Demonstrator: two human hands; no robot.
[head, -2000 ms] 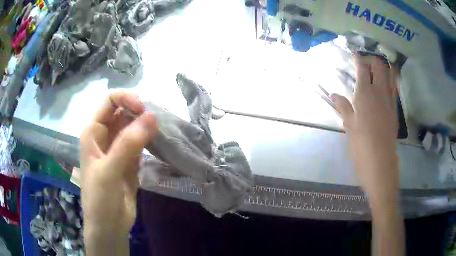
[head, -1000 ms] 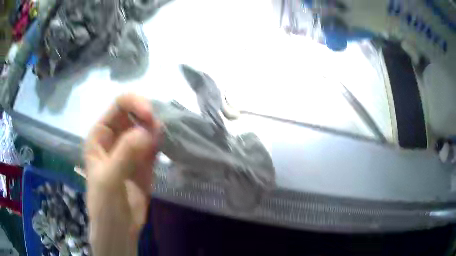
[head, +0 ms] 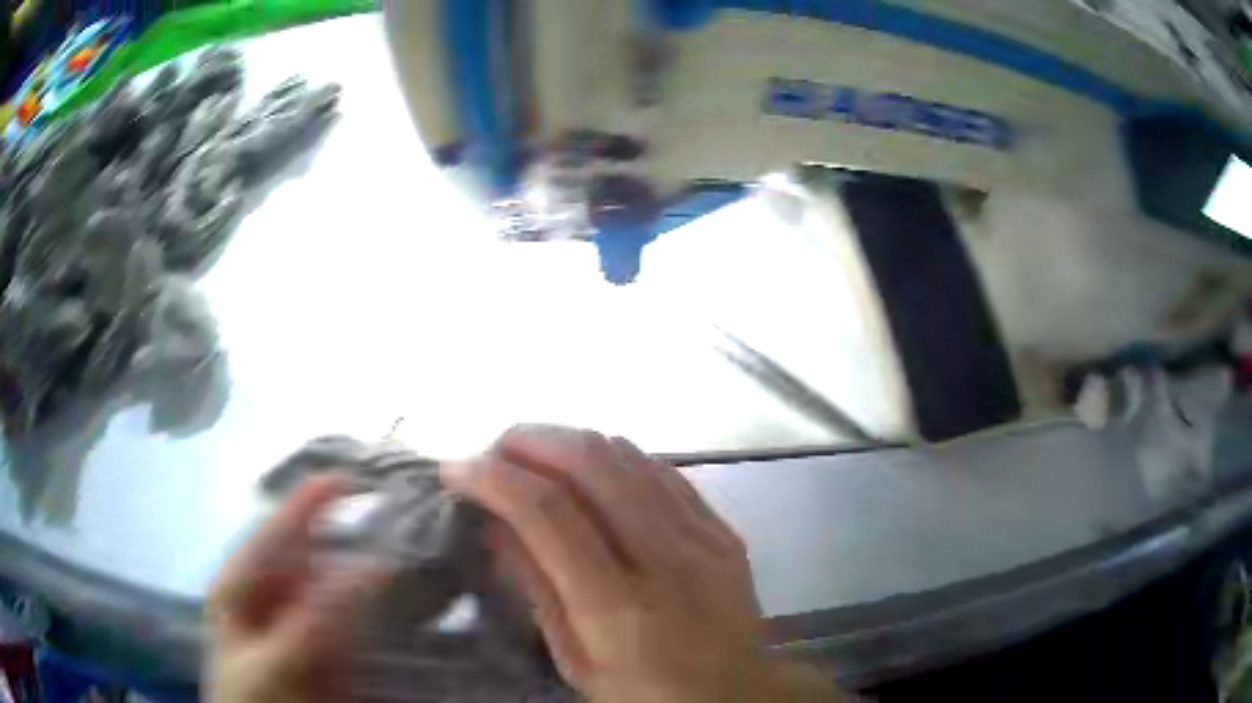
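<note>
A grey gathered fabric piece (head: 412, 529) is between my two hands near the table's front edge, blurred. My left hand (head: 295, 591) is at its left side, with the fingers curled against the cloth. My right hand (head: 618, 549) lies over its right side, back of the hand up, fingertips at the cloth and partly hidden. The sewing machine (head: 879, 124) with blue stripe stands beyond my hands, its needle area blurred.
A heap of grey fabric pieces (head: 124, 261) lies at the left. Silver tweezers (head: 790, 385) lie on the machine bed, beside a black smartphone (head: 934, 309). White cloth-like material (head: 1167, 412) is at the right edge. A blue crate shows partly at lower left.
My right hand has come back from the machine bed area to the fabric piece. The view has shifted, showing more of the machine. The fabric is now bunched between both hands.
</note>
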